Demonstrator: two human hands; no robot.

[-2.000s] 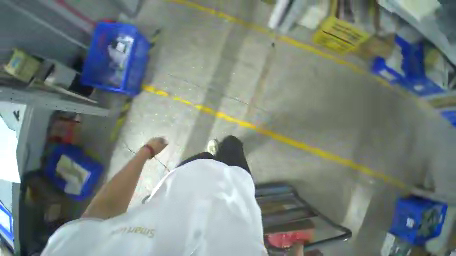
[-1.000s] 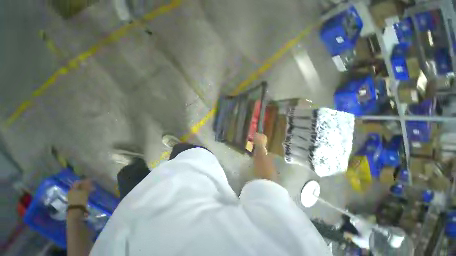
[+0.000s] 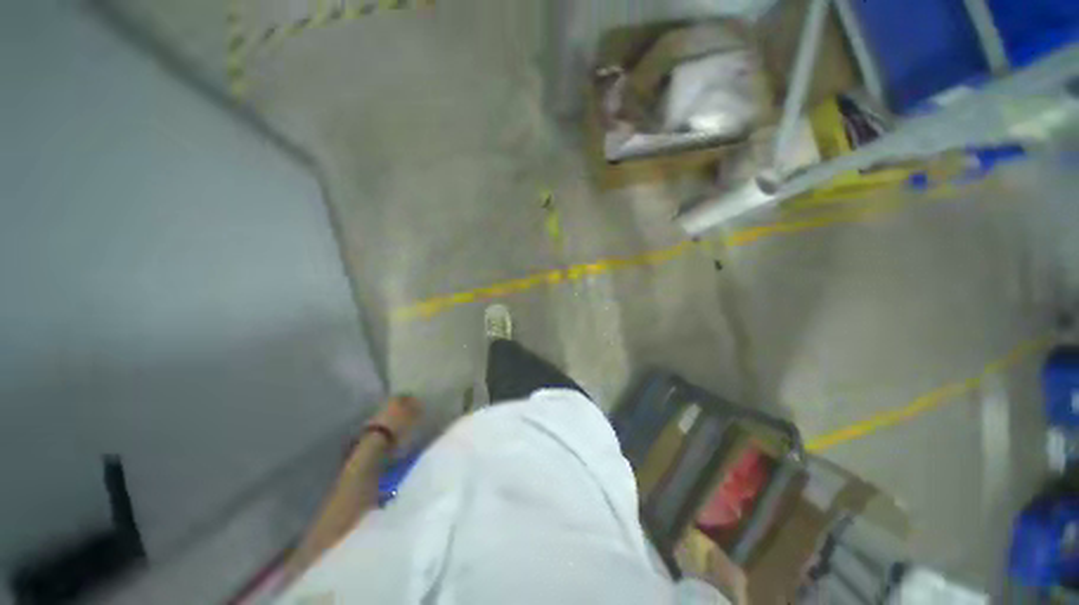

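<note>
The hand cart, with a dark tubular handle, is at the lower right beside my body. A brown carton and a red bagged item show through and beside its bars. The grey-white layered foam block is at its far end, cut off by the bottom edge. My right hand is blurred at the near side of the cart, closed on its handle; the fingers are not clear. My left hand hangs at my left side, small, empty and loosely open.
A large grey panel fills the left side. An open brown carton with white contents stands ahead, beside a pale metal rack with blue crates. More blue crates are at the right edge. Yellow lines cross the grey floor.
The view has turned; the grey panel and open carton have come into view. The cart is lower in the picture, its foam block mostly out of frame. My left hand no longer shows over the blue crate.
</note>
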